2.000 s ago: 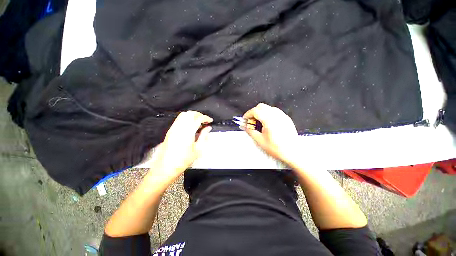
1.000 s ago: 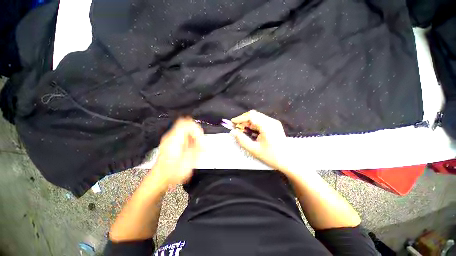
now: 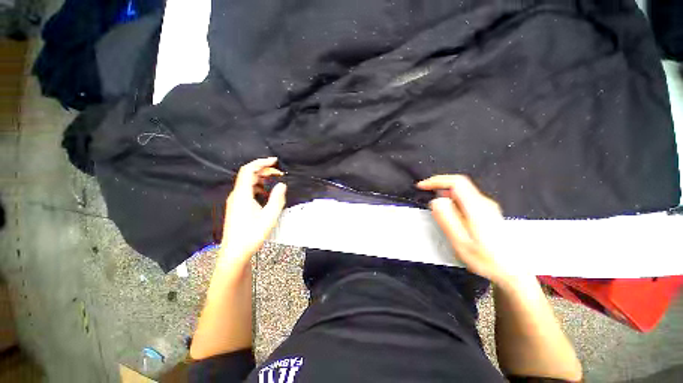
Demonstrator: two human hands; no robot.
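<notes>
A black jacket [image 3: 479, 127], specked with pale lint, lies spread over the white table. Its near zipper edge [image 3: 352, 191] runs between my hands. My left hand [image 3: 251, 200] has thumb and fingers around this edge at the left, with dark cloth between them. My right hand [image 3: 466, 217] pinches the edge further right, its index finger on top of the cloth. No snips show in my right hand; its palm is hidden. A thin drawcord [image 3: 196, 155] with a pale loop lies on the bunched cloth at the left.
The white tabletop [image 3: 359, 224] shows along the near edge. Other dark garments [image 3: 71, 56] lie at the upper left and upper right. A red plastic item [image 3: 636, 299] is below the table at the right. Speckled floor shows beneath. A blue scrap [image 3: 153, 354] lies lower left.
My right hand has moved right along the edge, away from my left hand, and the snips no longer show. My left hand is back on the edge. The whole view has shifted and tilted slightly.
</notes>
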